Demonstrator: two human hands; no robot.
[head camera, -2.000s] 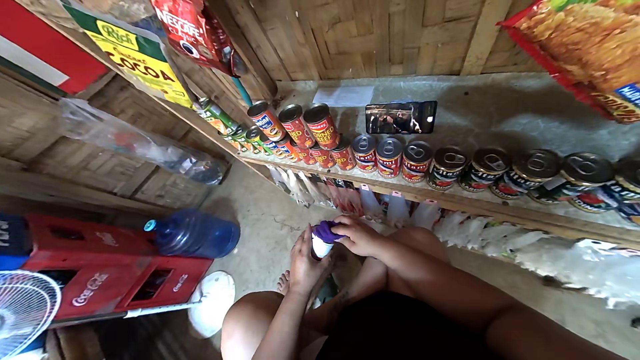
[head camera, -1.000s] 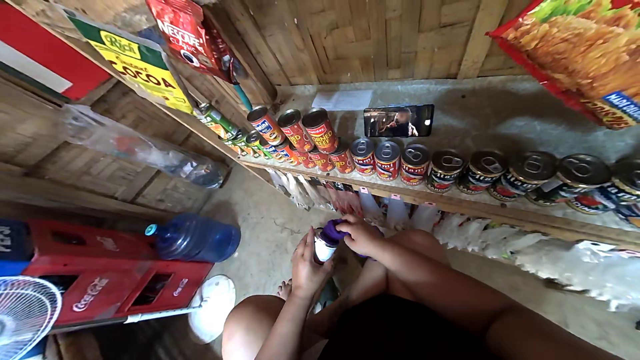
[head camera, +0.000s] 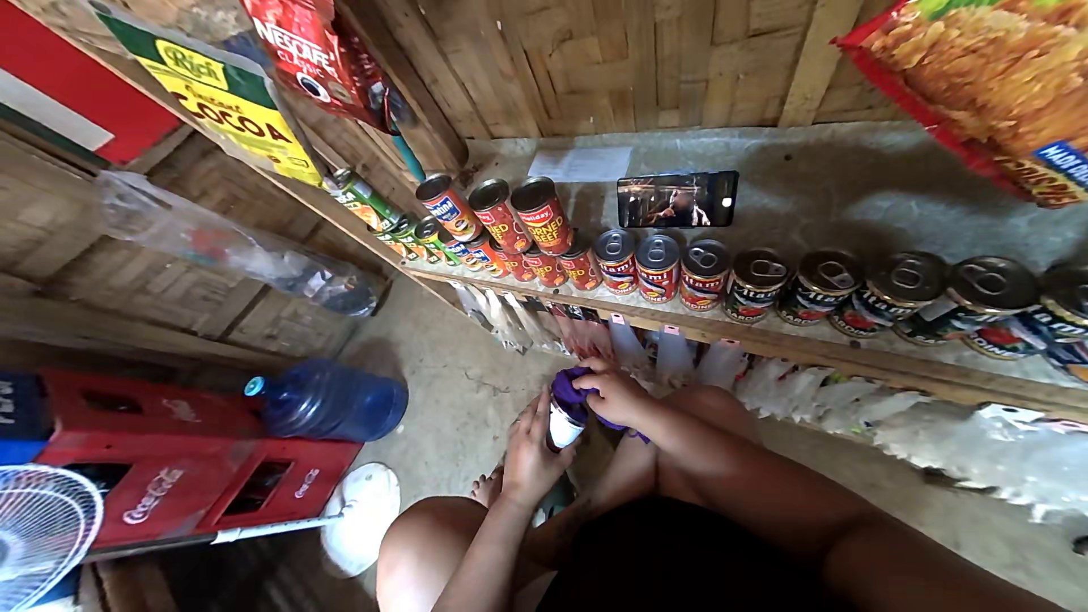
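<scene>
My left hand (head camera: 537, 450) is closed around a can (head camera: 564, 425) with a white side, held upright but tilted above the floor between my legs. A purple cloth (head camera: 571, 387) covers part of the can's top end. My right hand (head camera: 614, 393) grips this cloth and presses it on the can; some of it hangs down below the hand. Just beyond stand corned beef cans (head camera: 541, 217), some stacked, and sardine cans (head camera: 658, 266) in a row on the shelf.
A smartphone (head camera: 677, 200) leans on the shelf (head camera: 765, 161). Plastic bags (head camera: 960, 438) hang under its wooden edge. To the left are red Coca-Cola crates (head camera: 170, 484), a blue water jug (head camera: 336, 399), an electric fan (head camera: 42, 535) and a round white base (head camera: 361, 518). Food packs hang above.
My right hand has shifted slightly on the can with the purple cloth, and more cloth now hangs below it. My left hand keeps its hold on the can.
</scene>
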